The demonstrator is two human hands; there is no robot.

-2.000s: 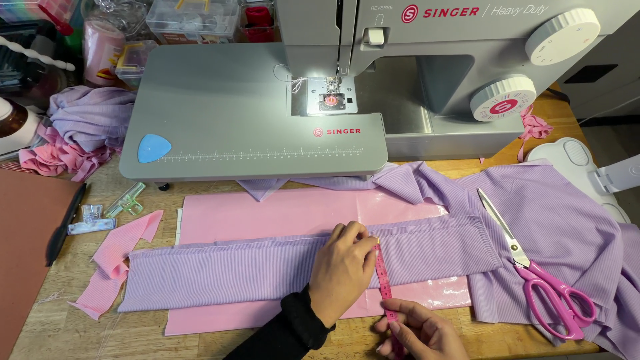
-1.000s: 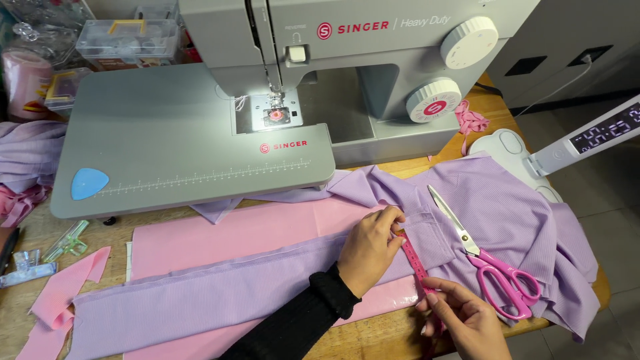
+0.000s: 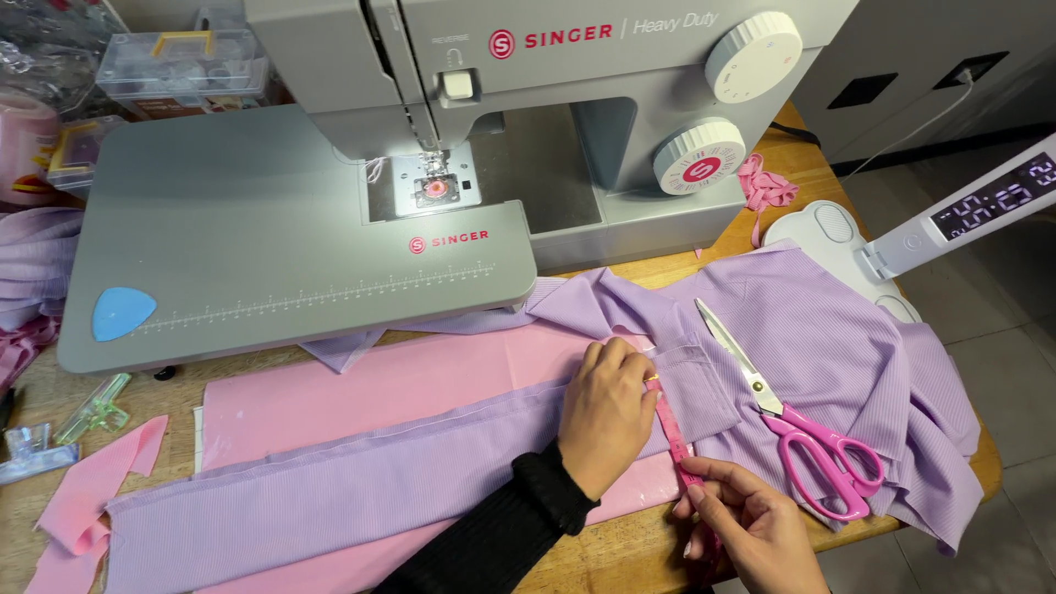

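Note:
A folded strip of lilac ribbed fabric (image 3: pixel 346 470) lies across a pink sheet (image 3: pixel 371 371) on the wooden table. My left hand (image 3: pixel 609 408) presses on the strip near its right end and pins the metal-tipped end of a pink measuring tape (image 3: pixel 672 425) between its fingers. The tape runs across the strip's width to my right hand (image 3: pixel 742 520), which pinches it just below the strip's lower edge. Pink-handled scissors (image 3: pixel 788 429) rest on bunched lilac fabric (image 3: pixel 833 330) to the right, blades pointing away from me.
A Singer sewing machine (image 3: pixel 569 66) with a grey extension table (image 3: pixel 272 231) stands behind the fabric. Clips (image 3: pixel 95 408) and a pink fabric scrap (image 3: pixel 91 495) are at left. A white lamp (image 3: pixel 957 214) is at right, by the table's edge. Plastic boxes (image 3: pixel 190 70) stand back left.
Both hands and the tape have moved right along the lilac strip, closer to its right end and the scissors. The view has shifted to the right.

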